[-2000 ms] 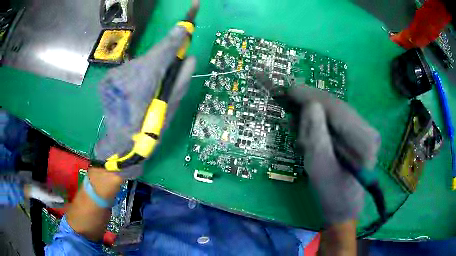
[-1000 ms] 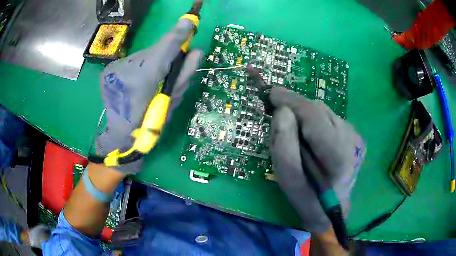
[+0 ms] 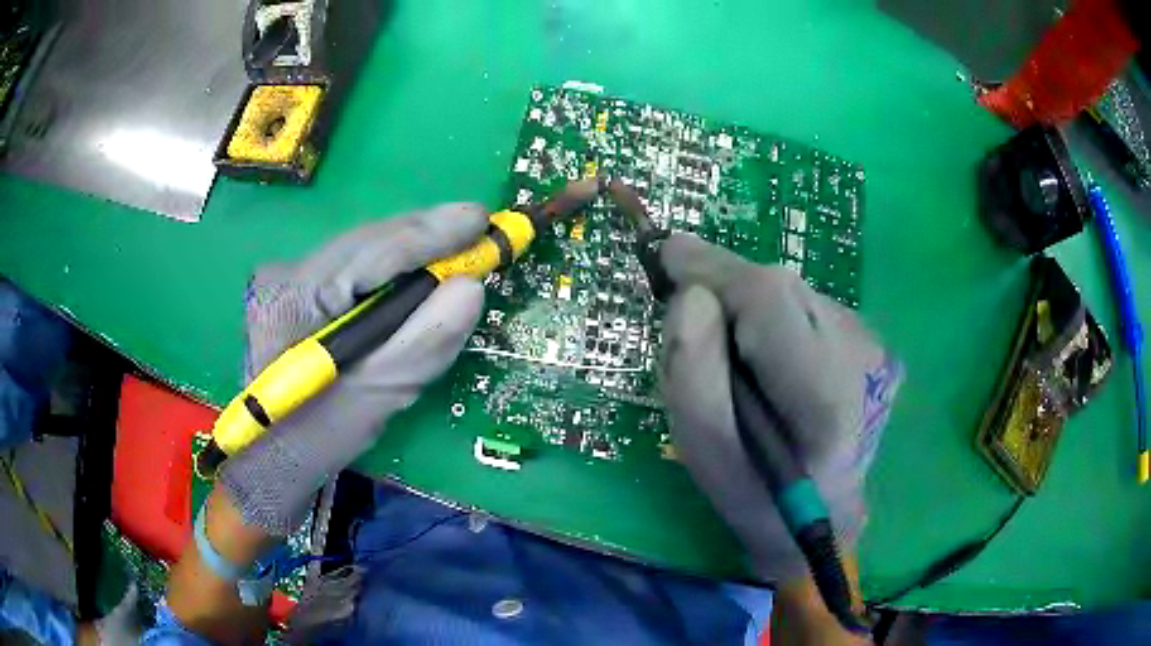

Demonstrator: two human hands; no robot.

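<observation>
A green circuit board [image 3: 707, 189] lies on the green mat, full of small silver, black and orange parts. My left hand [image 3: 366, 341], in a grey glove, holds the yellow soldering iron [image 3: 297, 379]. My right hand [image 3: 776, 379], also gloved, holds the black soldering iron [image 3: 757, 435]. The two dark tips nearly meet over the board's upper left part; I cannot tell if they touch it. Thin solder wire [image 3: 568, 362] runs from near my left hand across the lower board. Both hands cover parts of the board.
A yellow sponge [image 3: 273, 123] and a shiny metal plate [image 3: 120, 114] are at the upper left. At the right are a round black holder [image 3: 1035, 187], an iron stand with a dirty sponge [image 3: 1029, 423], a blue stick [image 3: 1116, 278] and a red tube [image 3: 1067, 63]. Another person's gloved hand [image 3: 120, 618] shows lower left.
My left hand has turned the yellow iron from pointing up and away to pointing at the board beside the other tip. The solder wire now crosses lower on the board. My right hand has shifted left.
</observation>
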